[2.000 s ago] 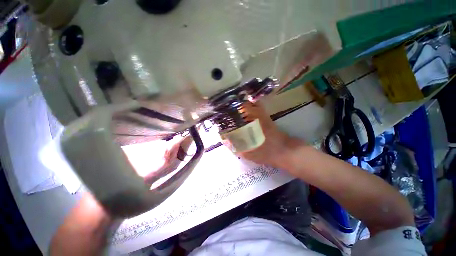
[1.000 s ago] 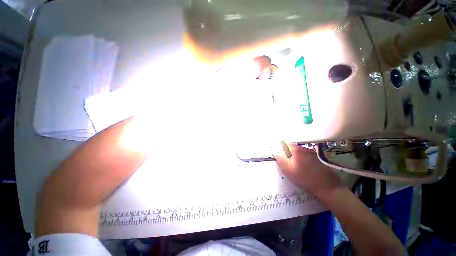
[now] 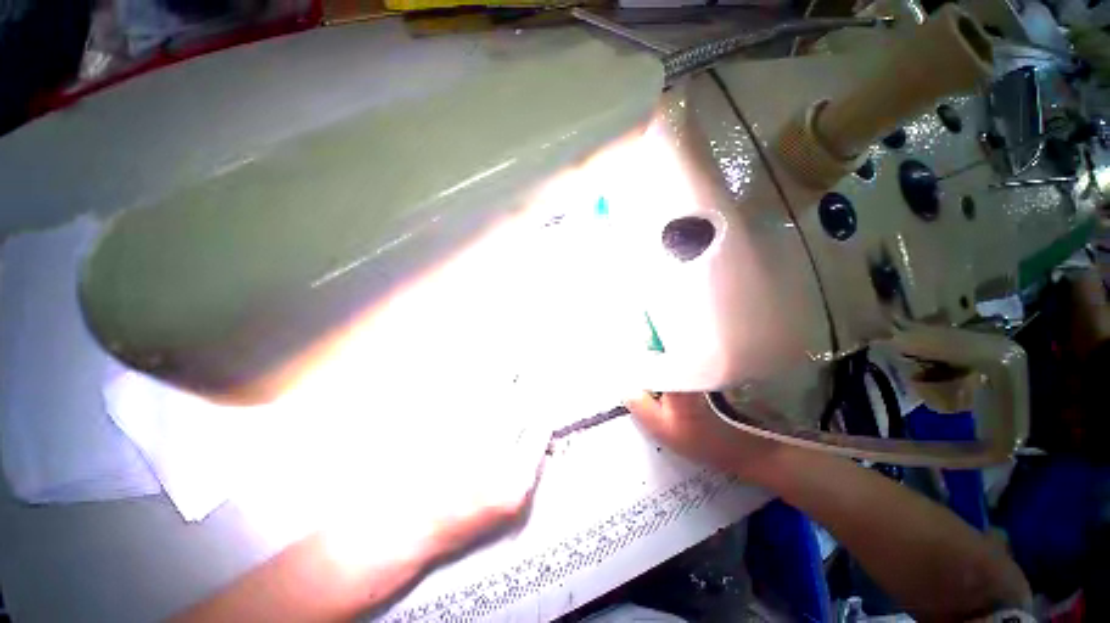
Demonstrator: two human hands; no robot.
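The cream sewing machine head point(image 3: 769, 243) with black plugs fills the upper right. The long cream work lamp point(image 3: 365, 213) lies across the upper left, and its glare washes out the needle area and any cloth there. My left hand point(image 3: 469, 493) is flat and low on the table, its upper side lost in the glare. My right hand point(image 3: 677, 420) is at the lower edge of the head, fingertips partly hidden. I cannot tell what either hand holds. A dark bed edge line shows between them. A stack of white cut pieces point(image 3: 49, 365) lies at the left, with a looser white piece point(image 3: 180, 469) beside it.
A printed ruler point(image 3: 572, 535) runs along the table's front edge. A pale curved guard point(image 3: 1004, 402) sticks out at the right of the head. Black-handled shears point(image 3: 879, 402) show partly behind it. A blue bin point(image 3: 791, 554) stands below the table at the right. Red and yellow items lie along the back.
The view has swung, so the lamp now shows whole across the upper left. My left hand appears farther right, nearer my right hand, which stays by the machine head.
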